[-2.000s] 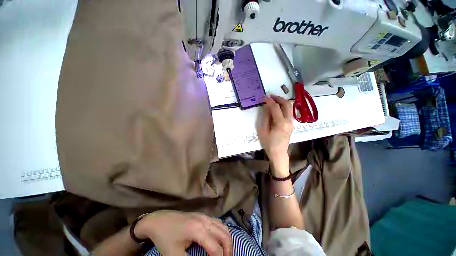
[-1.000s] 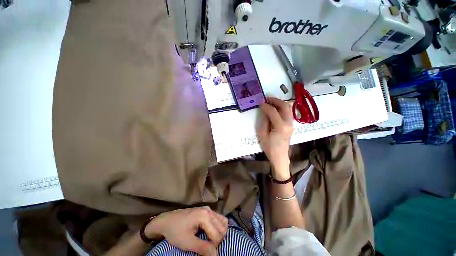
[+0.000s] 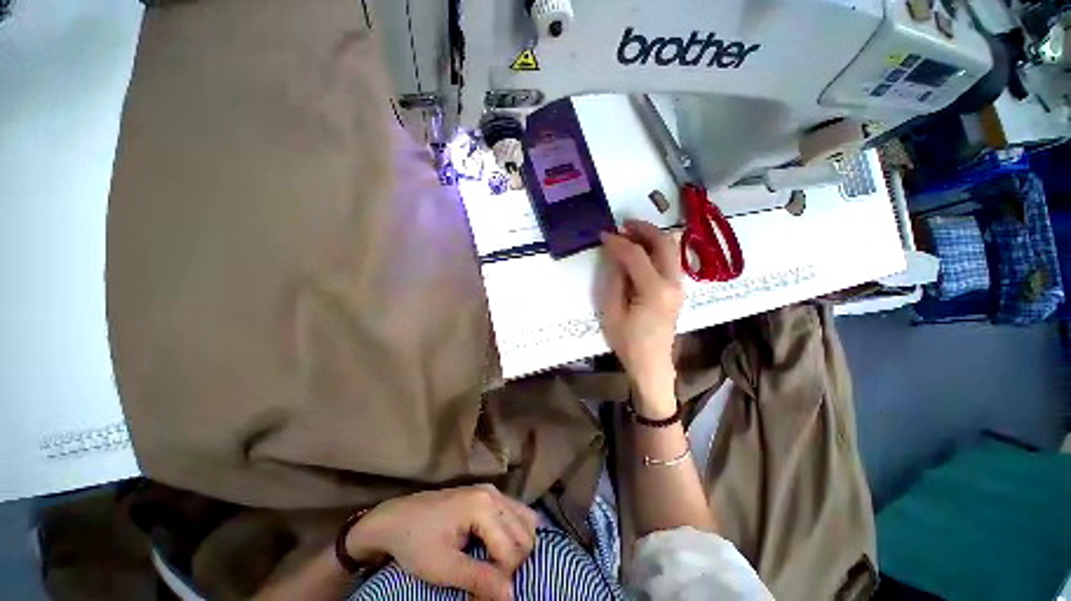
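A smartphone (image 3: 566,182) lies on the white table beside the needle area, its screen dark with a lighter box in the middle. My right hand (image 3: 644,288) rests at the phone's lower right corner, fingertips touching it; it is not gripping it. My left hand (image 3: 452,538) lies on the striped apron (image 3: 523,575) at my lap, fingers loosely curled, with nothing seen in it. A large brown fabric panel (image 3: 282,258) lies over the table left of the lit presser foot (image 3: 443,164) and hangs down to my lap.
The white sewing machine head (image 3: 705,47) spans the top. Red-handled shears (image 3: 711,235) lie right of the phone. More brown fabric (image 3: 799,446) hangs over the table's front edge. A green item (image 3: 987,522) is at lower right, blue checked cloth (image 3: 963,258) at right.
The phone screen has changed from a bright purple page to pictures, then to a dark screen with a box. My left hand has shifted slightly and its fingers are more curled.
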